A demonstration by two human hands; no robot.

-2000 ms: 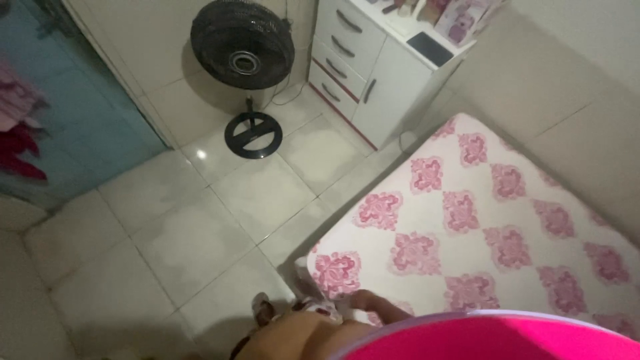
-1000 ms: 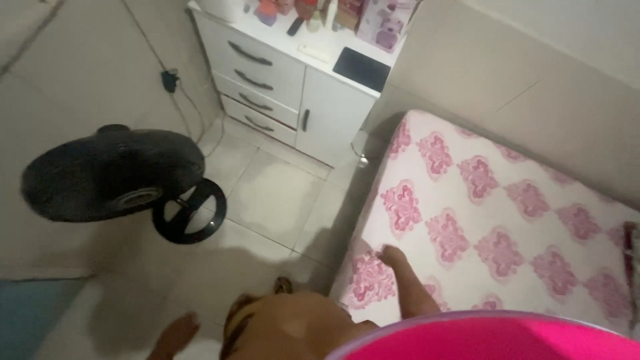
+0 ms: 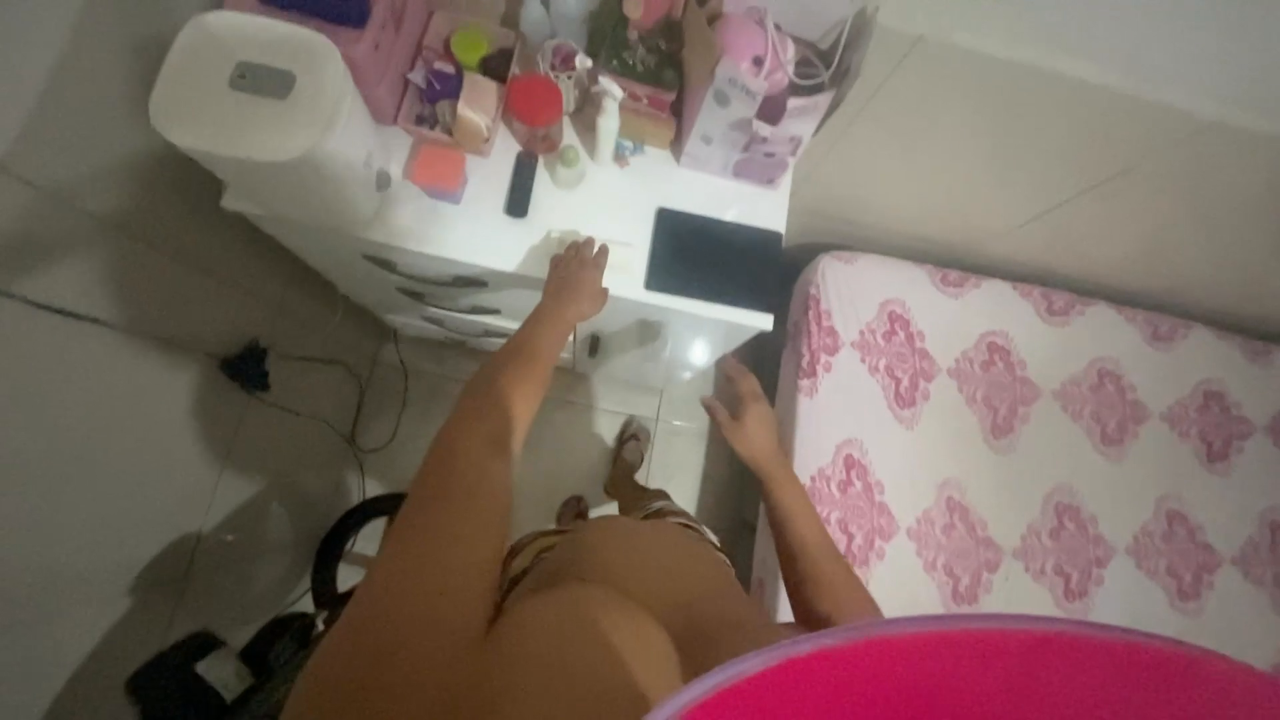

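Observation:
My left hand [image 3: 577, 278] reaches over the front edge of the white dresser top [image 3: 480, 240], its fingertips at a small pale object [image 3: 600, 243] lying there; whether it touches that is unclear. Right of the hand lies a dark flat tablet-like panel [image 3: 713, 257], and beyond it a black remote control [image 3: 521, 184]. My right hand [image 3: 743, 415] hangs with bent fingers, holding nothing, between the dresser's corner and the mattress [image 3: 1000, 430] with its pink-patterned sheet.
Across the dresser stand a white lidded bin [image 3: 250, 95], a pink box of small items [image 3: 455, 100], a red-lidded jar [image 3: 535, 110], a white spray bottle [image 3: 607, 120] and a gift bag [image 3: 745, 110]. A cable [image 3: 360, 400] and black fan base [image 3: 340, 550] are on the left.
The view has moved to the dresser, which is now close. My left hand has come forward over its top. The fan has passed to the lower left edge.

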